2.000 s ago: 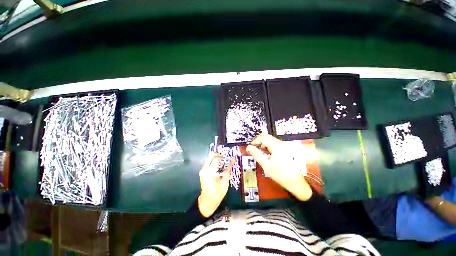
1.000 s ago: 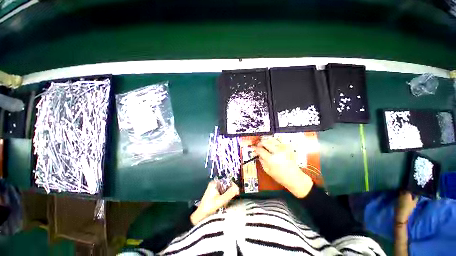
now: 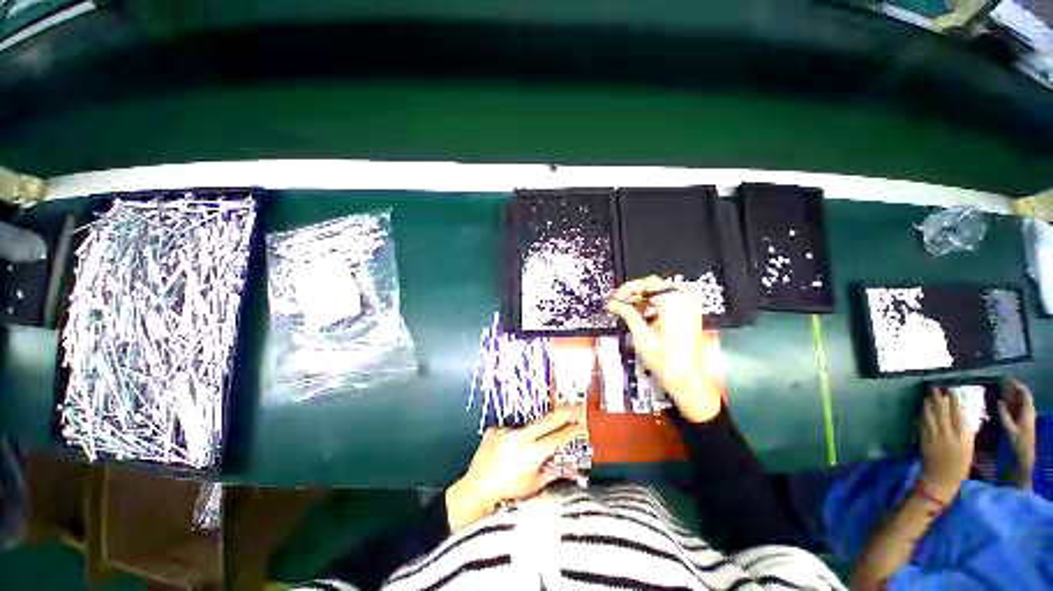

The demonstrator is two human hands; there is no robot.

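My left hand (image 3: 514,464) lies at the near end of the narrow pale fixture (image 3: 573,398), its fingers over silvery parts there; whether it grips any is unclear. My right hand (image 3: 676,341) pinches a thin dark tweezers-like tool (image 3: 661,292) at the near edge of the left small parts tray (image 3: 557,208), which holds fine white specks. Slim rods (image 3: 512,375) lie loose left of the fixture. Pale strips (image 3: 612,375) lie on the orange-brown base board (image 3: 635,439), right of the fixture.
The middle tray (image 3: 667,231) holds chunkier whitish pieces, the right tray (image 3: 785,208) a few. A large rod tray (image 3: 240,335) is far left, beside a clear bag (image 3: 335,306). Another person's hands (image 3: 949,439) are at a small tray at right, near a two-part tray (image 3: 964,329).
My left hand has moved from the rods right onto the fixture's near end. My right hand has moved from the board up and right to the trays, uncovering the pale strips.
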